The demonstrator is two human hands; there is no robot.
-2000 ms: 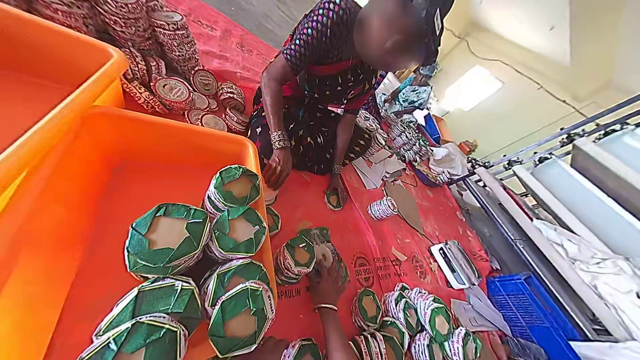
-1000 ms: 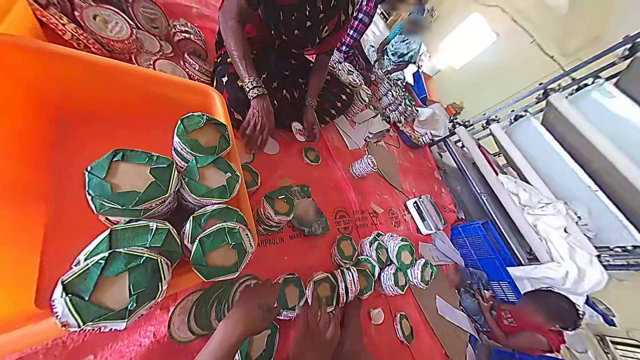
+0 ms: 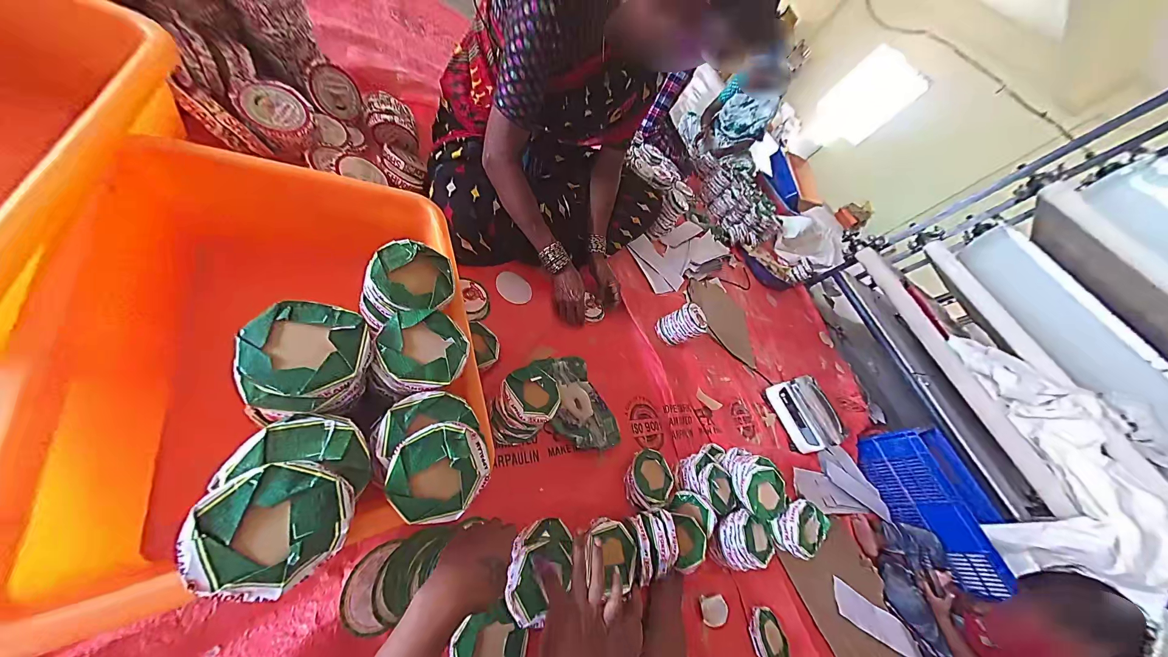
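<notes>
At the bottom of the head view, my left hand lies between a leaning row of green discs and an upright green-and-white wrapped roll. My right hand is just right of it, fingers spread over that roll and another wrapped roll. Whether either hand grips anything is unclear, as the fingers are blurred and partly hidden. More small rolls cluster to the right. Ahead, a short stack of green-topped discs touches a crumpled dark green wrapping.
An orange crate with large green-topped rolls stands left. Across the red tarpaulin, a co-worker handles small discs. A scale, a blue crate and another person are at right.
Two seconds ago one of my hands was by the short stack and green wrapping; it has drawn back to the row of rolls. Both hands were at that row one second ago too.
</notes>
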